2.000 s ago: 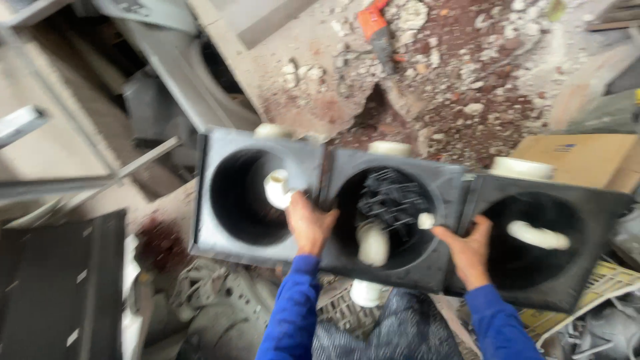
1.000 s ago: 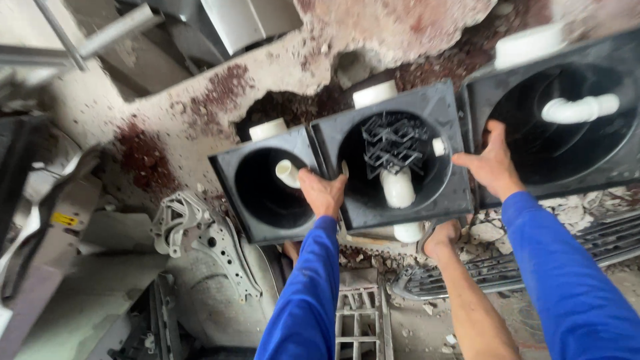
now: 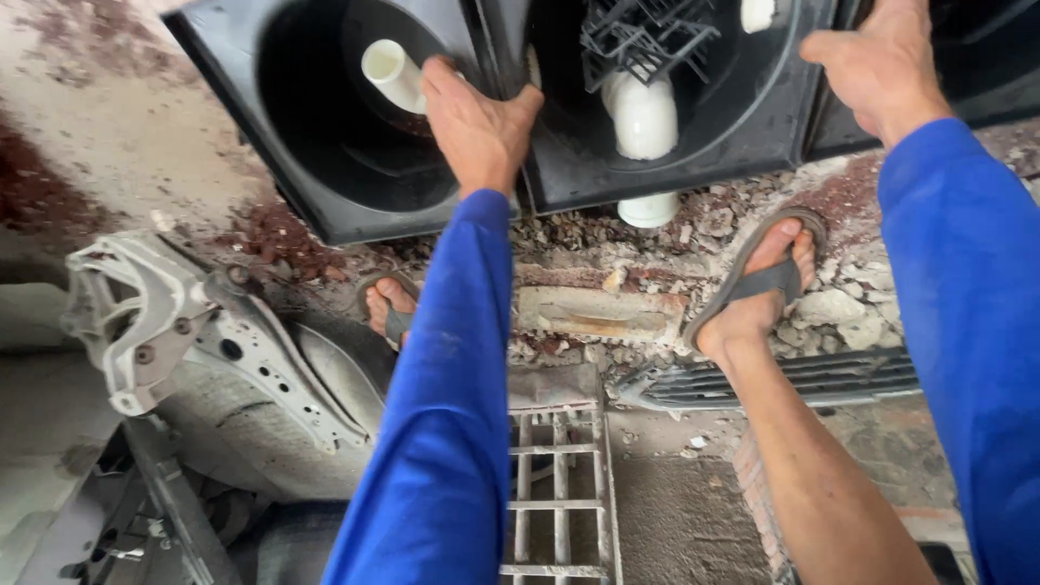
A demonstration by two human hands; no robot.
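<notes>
Three joined black plastic chambers run along the top of the view, over broken ground. My left hand grips the walls where the left chamber meets the middle chamber; its fingers reach into the left opening beside a white plastic pipe. My right hand holds the joint between the middle chamber and the right chamber, its fingertips cut off by the frame. In the middle chamber are a black plastic lattice and a white pipe elbow. A white pipe stub sticks out below it.
My sandaled feet stand on rubble below the chambers. A black slatted grille and a metal grate lie nearer my body. At left are a pale metal bracket and a perforated metal part. A brick or block lies between my feet.
The chambers have moved from above my legs to over the broken ground beyond my feet. Both hands keep hold of the joints. The view has shifted strongly.
</notes>
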